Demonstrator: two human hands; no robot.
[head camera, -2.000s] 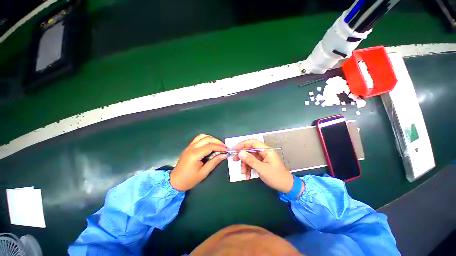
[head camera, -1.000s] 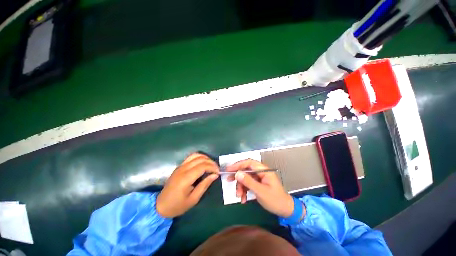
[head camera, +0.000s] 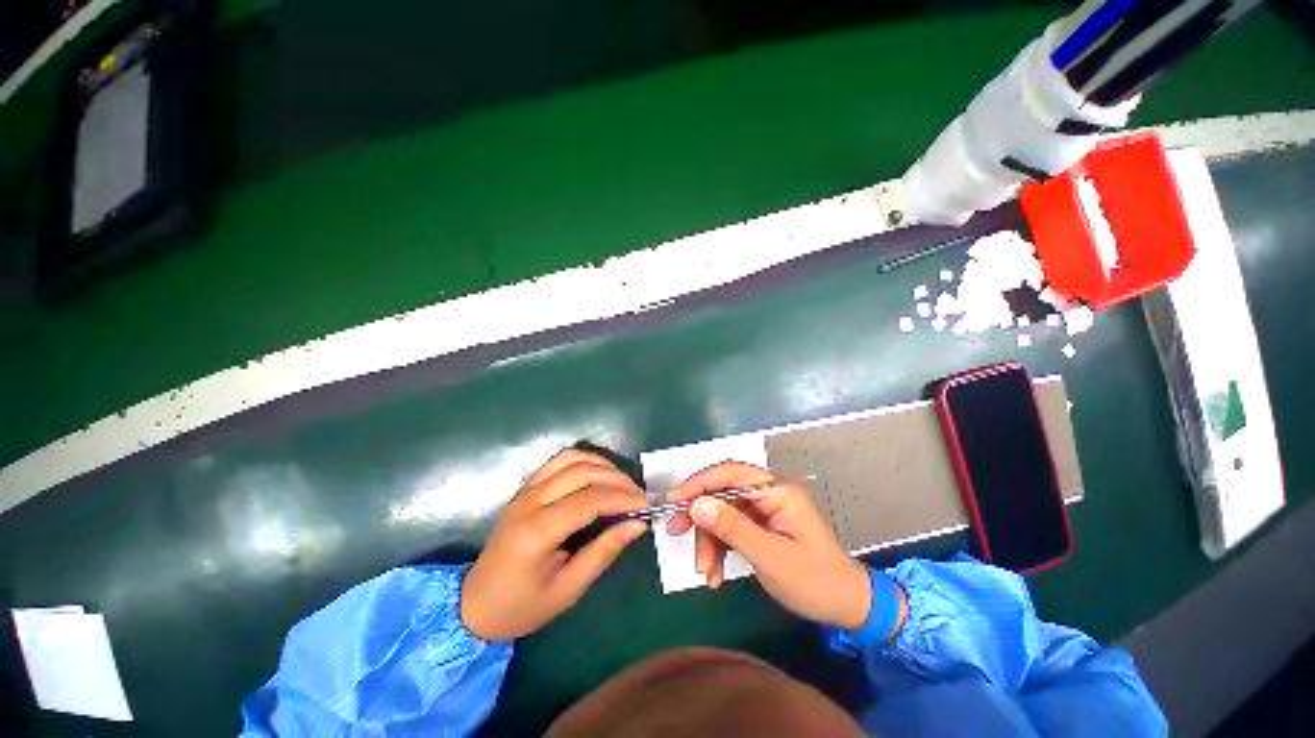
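My right hand holds thin silver tweezers between thumb and fingers, over the white end of the adhesive pad sheet. My left hand is just left of it, thumb and index finger pinched together at the tweezers' tip. Something small and dark shows between the left fingers, too small to name. The bare release liner shows below my right fingers. The smartphone in a red case lies across the right part of the sheet.
Small white pads lie loose beside the red parts bin. A white-wrapped holder with pens stands behind. A long white box lies right. White paper sheets lie far left. A tablet unit is on the green belt.
The camera view has shifted slightly. The tweezers have tilted, their right end now slightly higher. Both hands stay close together at the sheet's white end.
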